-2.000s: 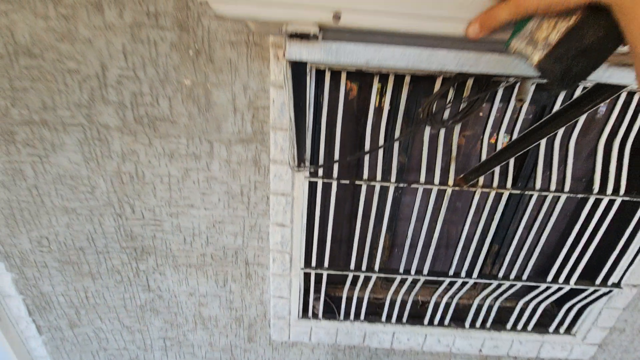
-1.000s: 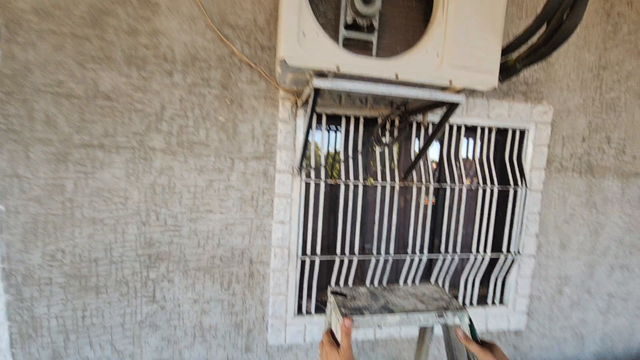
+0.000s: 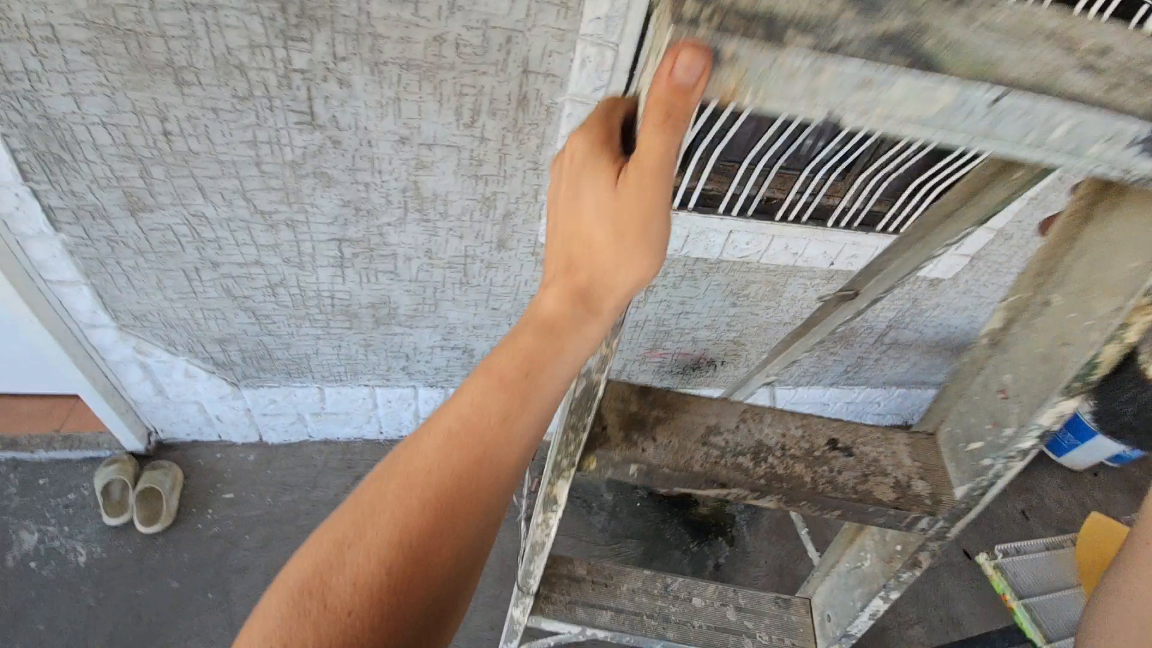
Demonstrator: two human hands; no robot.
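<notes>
My left hand (image 3: 616,180) grips the upper left edge of a paint-spattered metal stepladder (image 3: 900,108), its thumb lying over the top piece. Of my right arm only a strip of skin shows at the lower right edge, and a fingertip (image 3: 1048,223) peeks out behind the ladder's right rail; most of my right hand is hidden by that rail. Below my left hand are two worn, dirty steps, the higher one (image 3: 774,450) and a lower one (image 3: 675,598). The ladder stands in front of a window with bent white bars (image 3: 828,171).
Behind is a rough textured wall (image 3: 315,180) with white stone trim. Clogs (image 3: 137,493) lie on the dark floor near a door frame (image 3: 67,333). At right are a blue and white bucket (image 3: 1084,441), a dark fuzzy item above it, and a ribbed tray (image 3: 1044,576) with something yellow.
The view has tilted down from the air conditioner's outdoor unit and window to the ladder and floor. My left hand stays at the ladder's top; my right hand has become mostly hidden.
</notes>
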